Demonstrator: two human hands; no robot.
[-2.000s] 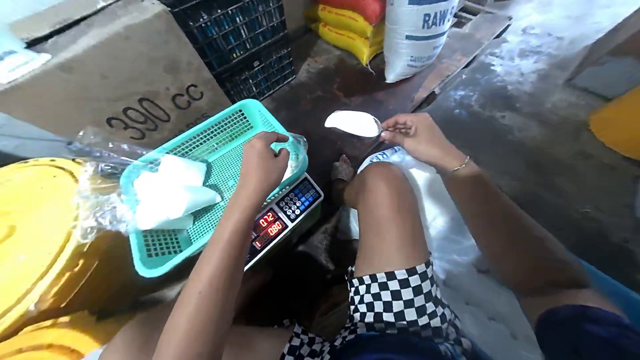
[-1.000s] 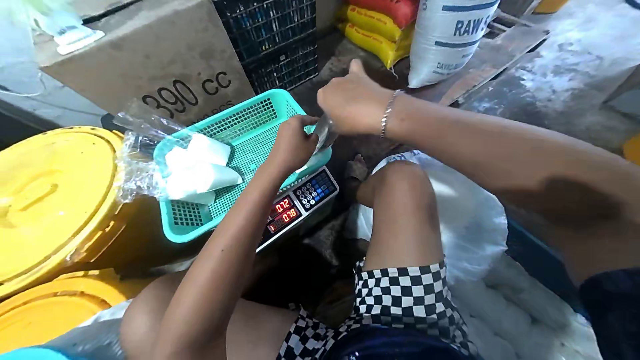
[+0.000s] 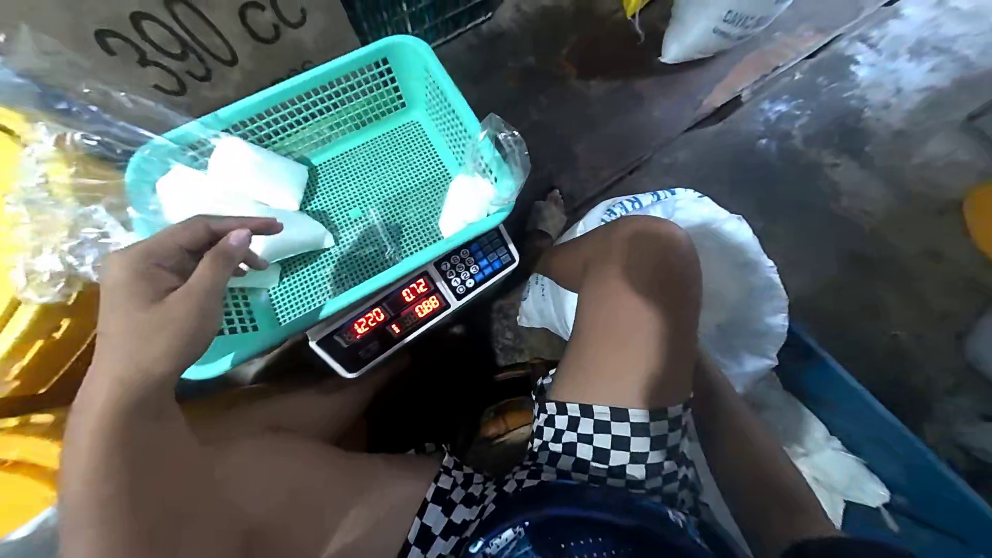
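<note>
My left hand (image 3: 174, 291) is over the left end of a green plastic basket (image 3: 291, 314), fingers partly bent, with nothing visible in it. Just beyond its fingertips lie several filled white packets (image 3: 260, 174) in clear plastic. At the basket's right end rests another clear plastic bag with white contents (image 3: 467, 203), its top loose. Beneath the basket is a digital scale (image 3: 415, 306) with lit red digits. My right forearm (image 3: 771, 457) runs up behind my knee toward an open white woven sack (image 3: 736, 271); the right hand is hidden.
Clear plastic bags (image 3: 66, 217) lie bunched left of the basket, over yellow containers (image 3: 27, 457). A cardboard box (image 3: 232, 46) stands behind, beside a dark crate (image 3: 422, 19). Another sack (image 3: 717, 27) is at the upper right. A blue edge (image 3: 891, 449) runs along the lower right.
My left hand has moved from the basket's right end to its left end. A filled bag now lies at the right end. My right hand has gone from above the basket and out of sight.
</note>
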